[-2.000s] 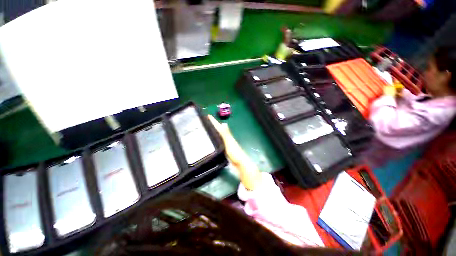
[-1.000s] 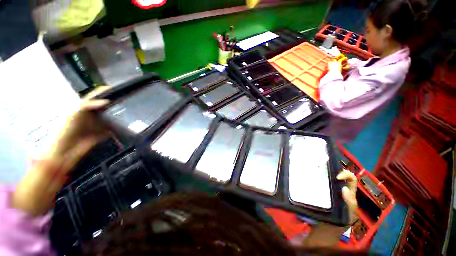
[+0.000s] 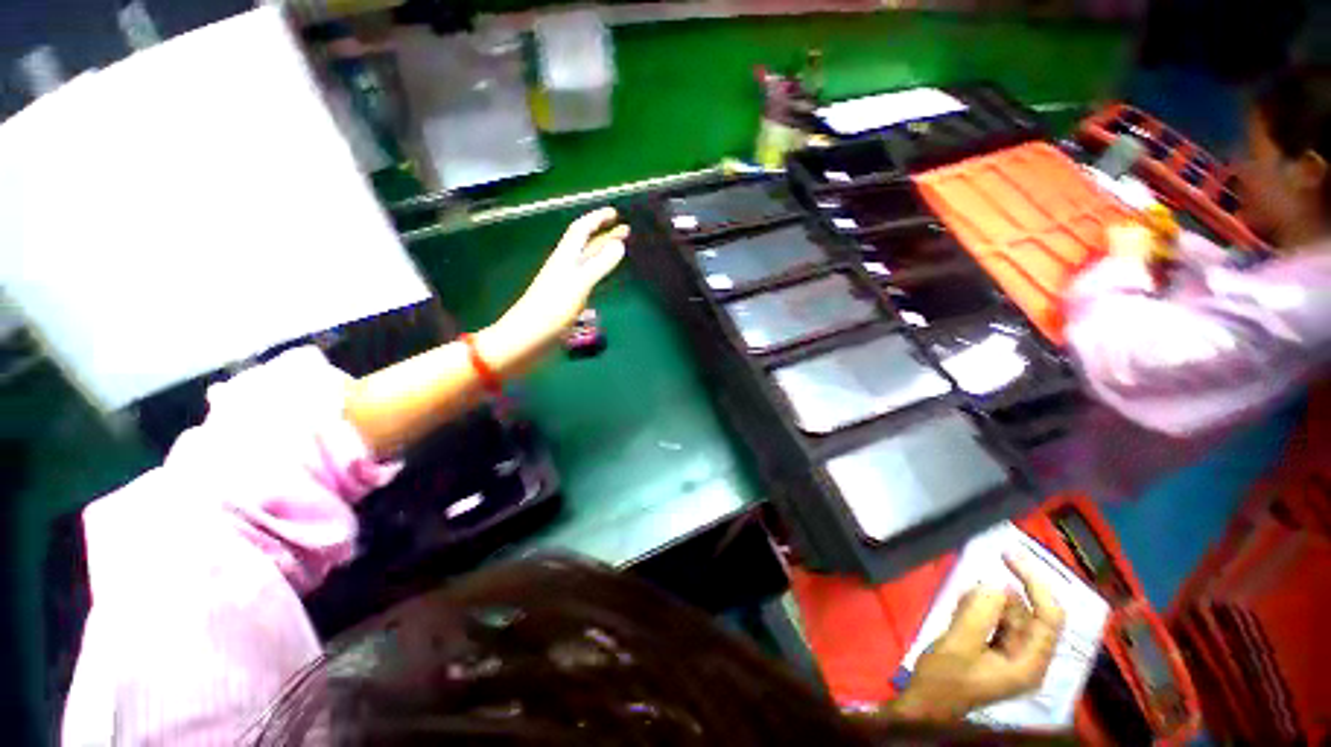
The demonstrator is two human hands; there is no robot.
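Observation:
My left hand (image 3: 562, 292) is held out over the green mat, fingers extended, with nothing seen in it. My right hand (image 3: 1000, 649) is over a white sheet (image 3: 1073, 613) at the lower right, fingers curled; whether it holds something is unclear. A black phone tray (image 3: 810, 423) with several phones lies between the hands, on a stack; its screens are grey to pale. Another dark tray (image 3: 526, 496) at the lower left is partly hidden by my left arm. A small pink item (image 3: 585, 336) lies just below my left hand.
A large white board (image 3: 205, 204) stands at the upper left. A dark phone tray (image 3: 934, 270) and an orange tray (image 3: 1007, 219) lie further right. Another worker (image 3: 1212, 321) sits at the right. A red tray (image 3: 847, 628) is under the sheet. A pen holder (image 3: 778, 139) stands behind.
Both hands have let go of the raised phone tray, which is no longer held up. My left hand has moved right over the mat, my right hand onto the sheet. The view has shifted.

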